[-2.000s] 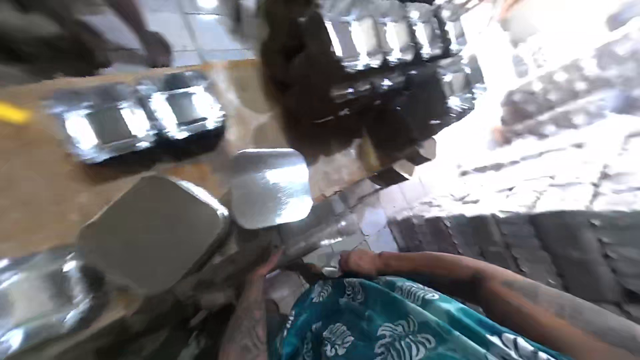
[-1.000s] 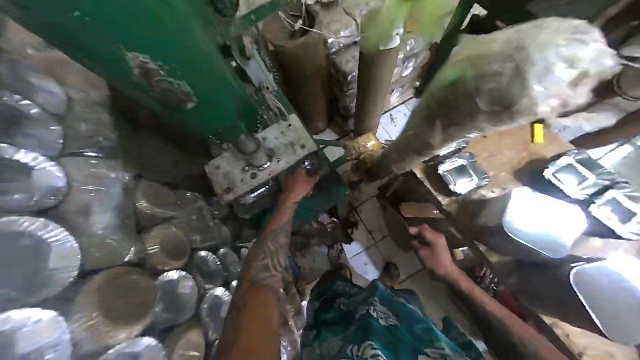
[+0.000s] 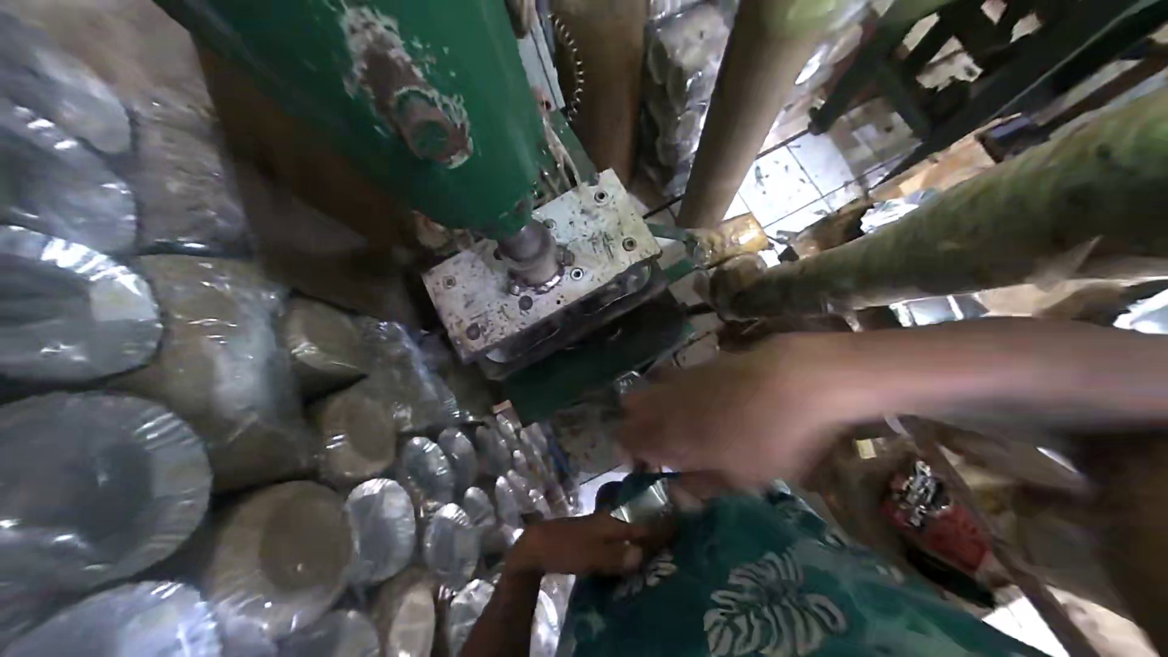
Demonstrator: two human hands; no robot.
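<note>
My left hand [image 3: 584,544] is low in the view, close to the patterned teal cloth, with its fingers curled on a small shiny foil piece [image 3: 646,504]. My right hand [image 3: 730,411], blurred by motion, reaches in from the right just above it; whether it holds anything cannot be made out. Beyond both hands stands a green press [image 3: 429,119] with a worn metal die plate [image 3: 547,265] fixed under its ram. A dark gap shows below the plate's front edge.
Plastic-wrapped stacks of round foil plates [image 3: 82,484] and smaller foil cups [image 3: 379,529] fill the left. A thick bamboo pole [image 3: 958,219] crosses the right, with another pole [image 3: 730,109] behind. A red container of metal scraps [image 3: 940,520] lies low at right.
My left hand has moved from the press die down to near the teal cloth. My right hand has come across leftward. Two seconds ago the view was of a table with foil trays.
</note>
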